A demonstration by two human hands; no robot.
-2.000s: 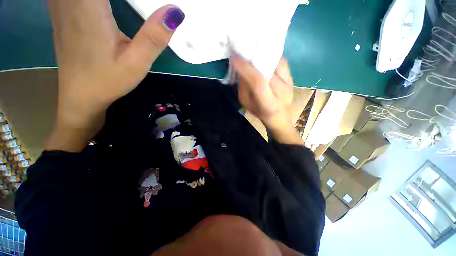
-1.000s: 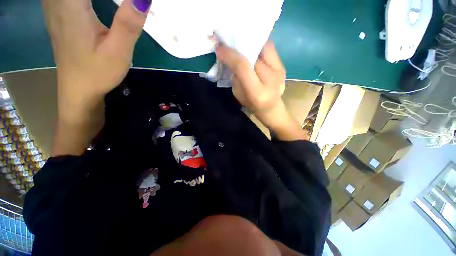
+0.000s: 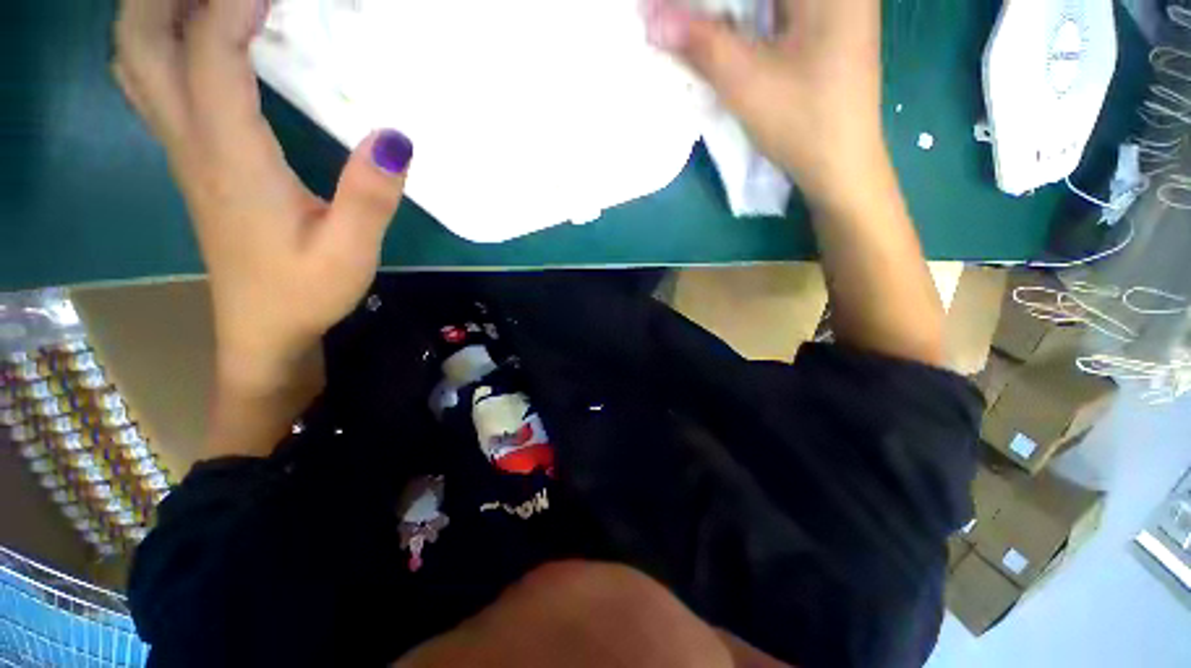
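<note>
A white housing [image 3: 509,118], overexposed, lies on the green bench top in front of me, its top cut off by the frame. My left hand [image 3: 281,170] is at its left edge, thumb on the lower left edge and fingers at the upper left, partly cut off. My right hand [image 3: 790,91] is at its right side with fingertips on the surface. A crumpled white cloth [image 3: 751,176] hangs out under my right hand beside the housing's right edge; my palm hides part of it.
A white cabled unit [image 3: 1051,91] lies at the right end of the bench [image 3: 927,209]. Thin white cables [image 3: 1110,300] hang at far right. Brown cartons [image 3: 1032,522] stand on the floor. Rows of small parts [image 3: 85,437] and a wire basket [image 3: 65,607] are at lower left.
The housing sits lower in view and shows a different outline. My right hand has moved from its lower edge to its right side, with the cloth. My left hand's fingers have bent in towards it.
</note>
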